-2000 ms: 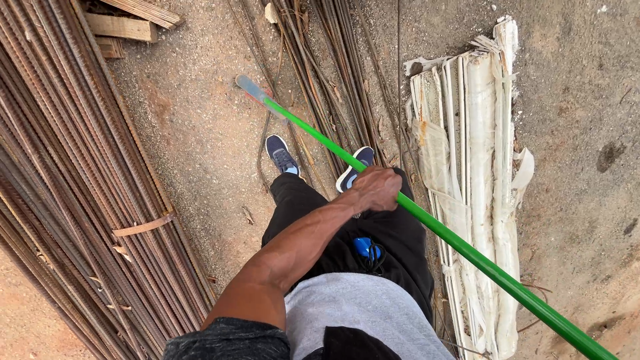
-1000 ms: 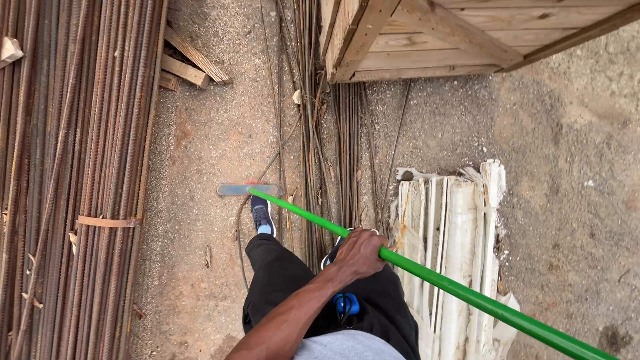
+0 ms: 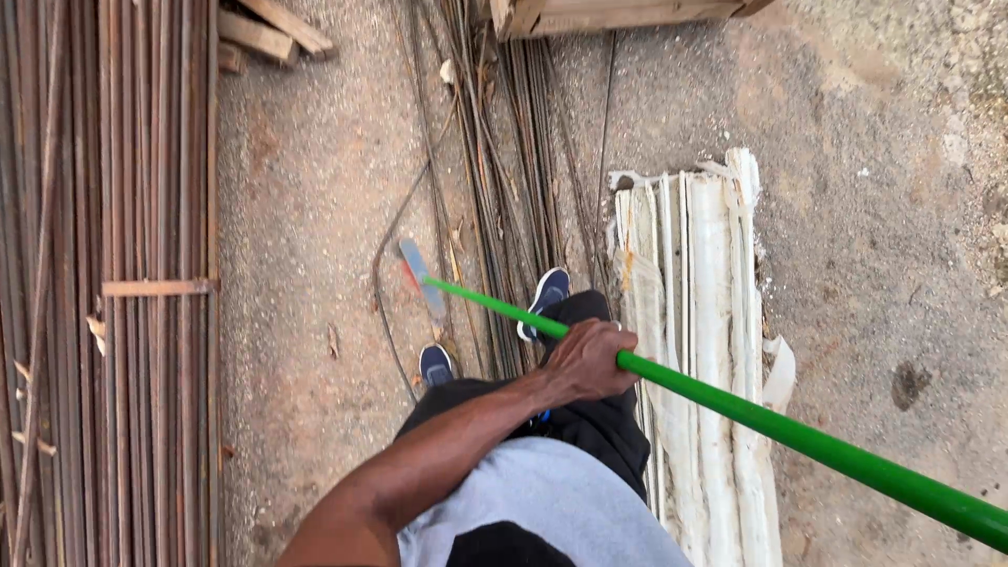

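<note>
My left hand point(image 3: 594, 358) is closed around the green pole point(image 3: 756, 421) of a long-handled tool, in front of my right thigh. The pole runs from the lower right edge up to a flat grey head point(image 3: 423, 279) with some red at its side. That head is over the ground ahead of my feet, blurred, beside a curved thin rod point(image 3: 378, 268); whether it touches the ground I cannot tell. My right hand is out of view. The kind of tool head is not clear.
Rusty rebar bundles point(image 3: 157, 197) with a tie strap point(image 3: 157, 288) lie left. Thin metal rods point(image 3: 504, 197) run on the ground near my shoes. A stack of whitish long strips point(image 3: 709, 315) lies right. Wood offcuts point(image 3: 260, 35) and a wooden crate point(image 3: 630, 16) are at the top.
The tool head has turned from lying crosswise to a slant. My right shoe now shows more fully, ahead of the left one. My left hand has stayed closed on the pole. The view has shifted.
</note>
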